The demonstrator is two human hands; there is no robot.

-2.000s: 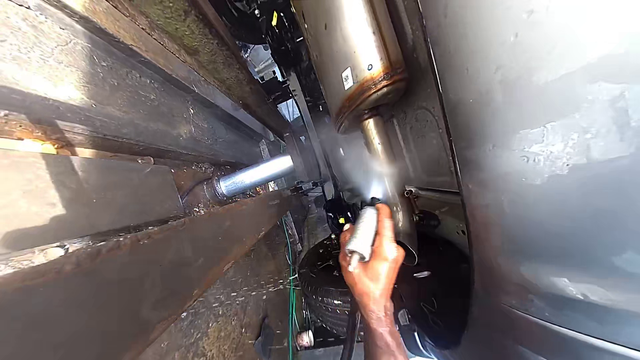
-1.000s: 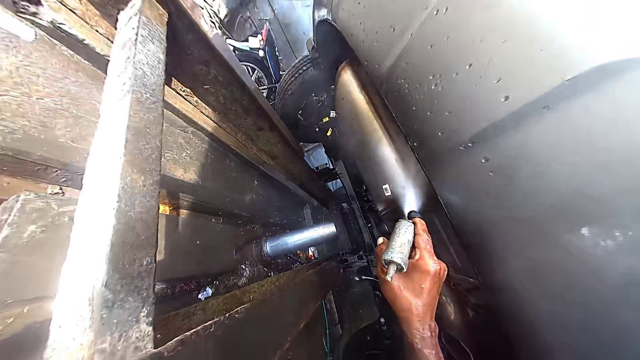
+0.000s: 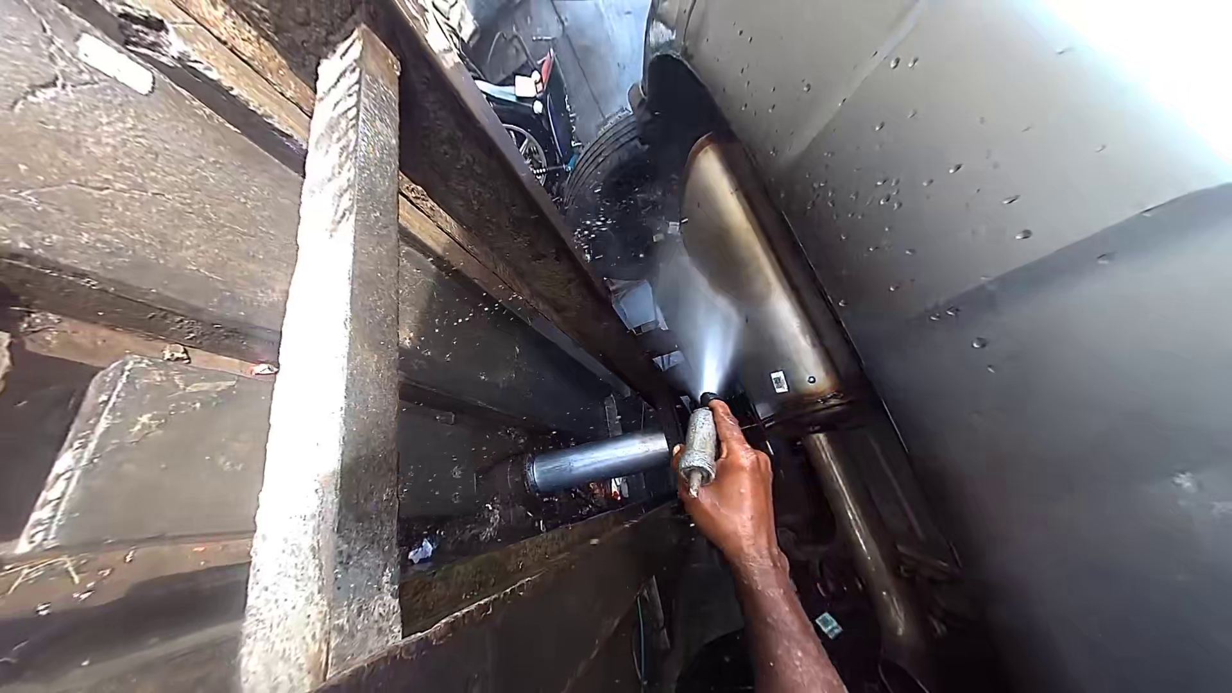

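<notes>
My right hand is closed around a metal spray gun nozzle, with the index finger stretched along its side. A fan of water spray leaves the dark tip and spreads up and away, along the left side of a metal exhaust muffler. The muffler carries a small label and rust-brown marks at its ends. From its near end an exhaust pipe runs toward the bottom, to the right of my forearm. A shiny metal cylinder lies just left of my hand. My left hand is out of view.
A light, worn beam and dark, dirty beams fill the left side. A wet metal body panel with droplets rises on the right. Beyond the muffler are a tyre and part of a motorcycle.
The view has shifted strongly since two seconds ago. The spray, earlier on the pipe and then on the muffler's near end, now fans out along the muffler's left side.
</notes>
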